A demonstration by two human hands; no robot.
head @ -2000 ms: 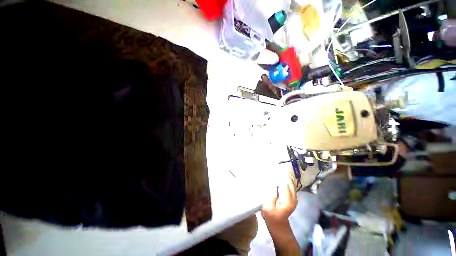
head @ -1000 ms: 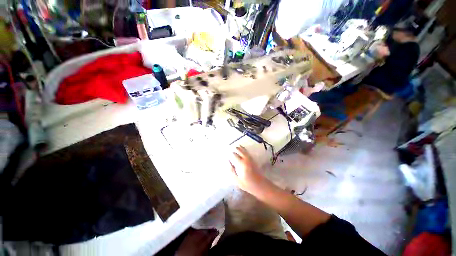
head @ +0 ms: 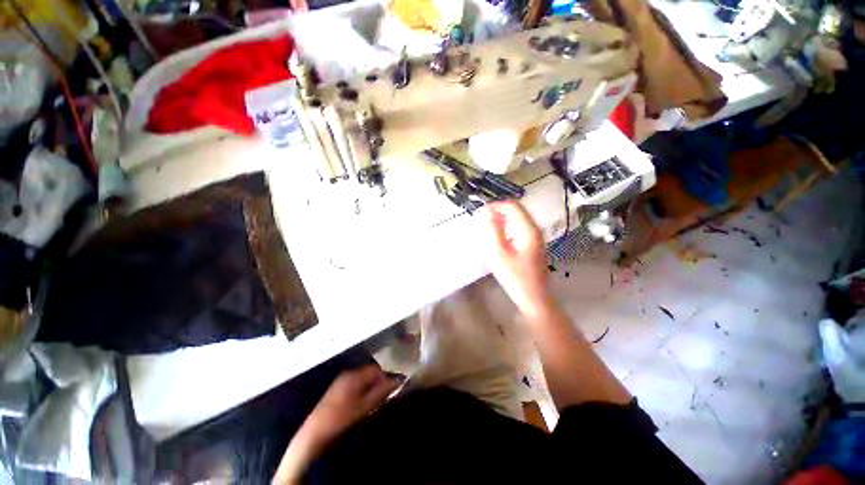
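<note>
My right hand point(head: 517, 239) is at the table's front edge, fingertips beside the dark-handled shears and tools point(head: 474, 178); its fingers are bent, and I cannot see whether it holds anything. My left hand point(head: 356, 396) is low in front of my body, below the table edge, with curled fingers; its grip is unclear. The black garment piece point(head: 166, 270) lies flat at the left of the table, its patterned brocade band point(head: 275, 256) facing the needle area. The cream sewing machine point(head: 474, 90) stands behind, its needle bar above the bed. A short dark thread lies on the table.
An open white tray point(head: 607, 182) of small metal pieces sits at the table's right end. A clear parts box point(head: 273, 116) stands left of the machine head, beside red cloth point(head: 213, 87). Scraps litter the tiled floor point(head: 692, 332) at right. Pale cloth hangs at lower left.
The view has swung from tilted to more upright. My right hand is now near the shears. My left hand has come into clear view and is higher than a second ago.
</note>
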